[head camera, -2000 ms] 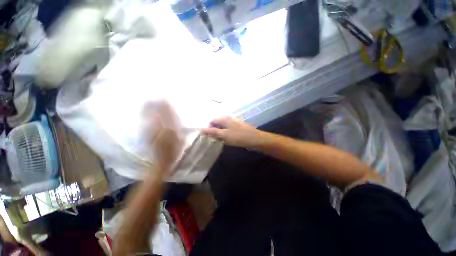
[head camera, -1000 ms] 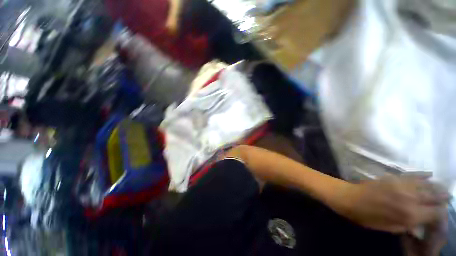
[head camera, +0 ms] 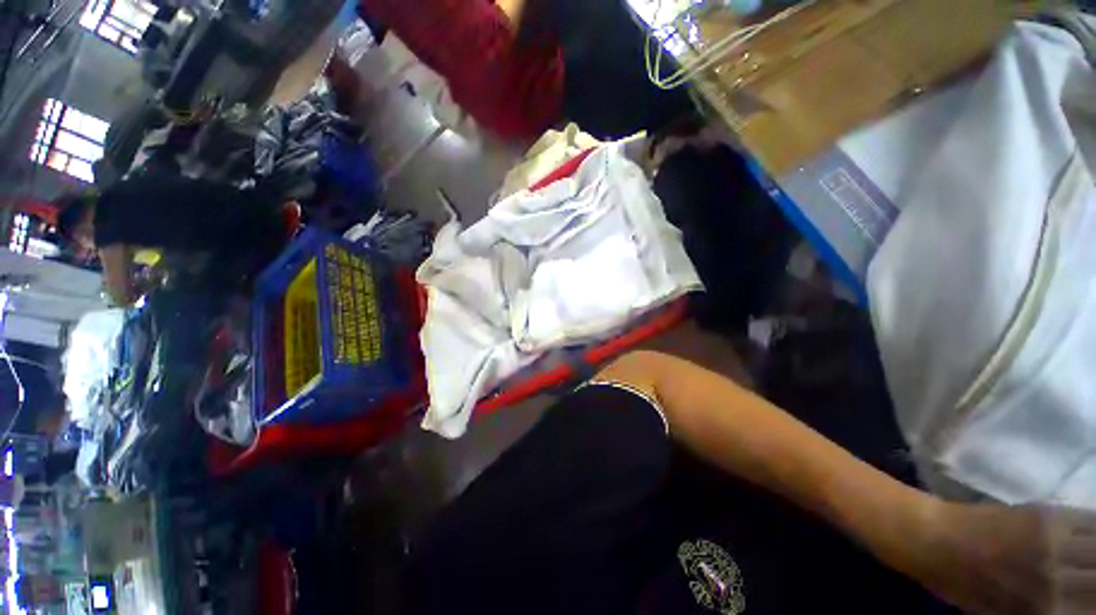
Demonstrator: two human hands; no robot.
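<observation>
The large white garment piece (head camera: 986,276) hangs over the table at the right, with a pale seam or strip running down it. My left hand (head camera: 1022,559) is at the lower right, cut off by the picture's edge and blurred, just below the garment's lower edge. Its fingers are not clear, so I cannot tell if it holds cloth. My right hand is not in view. A crumpled pile of white work pieces (head camera: 583,282) lies in a red-edged crate (head camera: 529,390) beside me.
A blue crate with a yellow panel (head camera: 331,330) stands left of the pile. Brown cardboard (head camera: 841,84) lies at the table's end by a blue edge (head camera: 805,228). A person in a red top (head camera: 481,60) is at the top; another in dark clothes (head camera: 192,228) is farther left.
The view has swung left, away from the sewing machine, phone and scissors, to the crates. My right hand has left the picture. My left hand now shows at the lower right edge.
</observation>
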